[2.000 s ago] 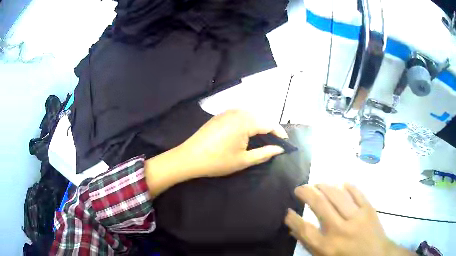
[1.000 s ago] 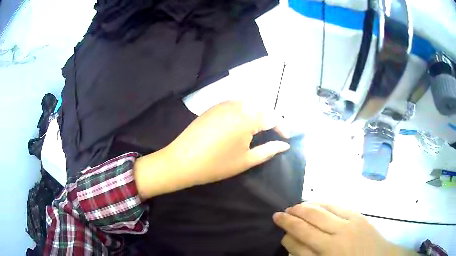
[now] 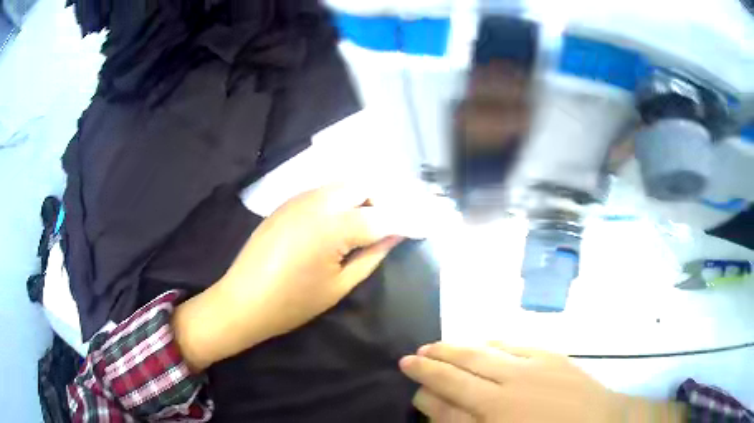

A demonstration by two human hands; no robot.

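Note:
A dark cloth panel (image 3: 364, 330) lies in front of me, its right edge left of the lit needle area. My left hand (image 3: 289, 264) pinches the panel's upper part between thumb and fingers; the fingertips are washed out by the glare. My right hand (image 3: 504, 384) lies at the panel's lower right edge, its fingertips on the cloth; the thumb is hidden. The white sewing machine head (image 3: 397, 83) with blue stripe is blurred at the top. A grey-blue attachment (image 3: 547, 268) stands right of the needle area. The needle cannot be made out.
A crumpled stack of dark pieces (image 3: 178, 124) lies behind and left of my left hand. Thread snips (image 3: 718, 273) lie on the machine bed at the right. A dark crumpled pile (image 3: 62, 384) hangs at the lower left. A grey knob (image 3: 676, 157) juts out at the upper right.
The view has shifted, so cloth, left hand and machine appear further left. My right hand has come from above the table onto the panel's edge. My left hand keeps its pinch.

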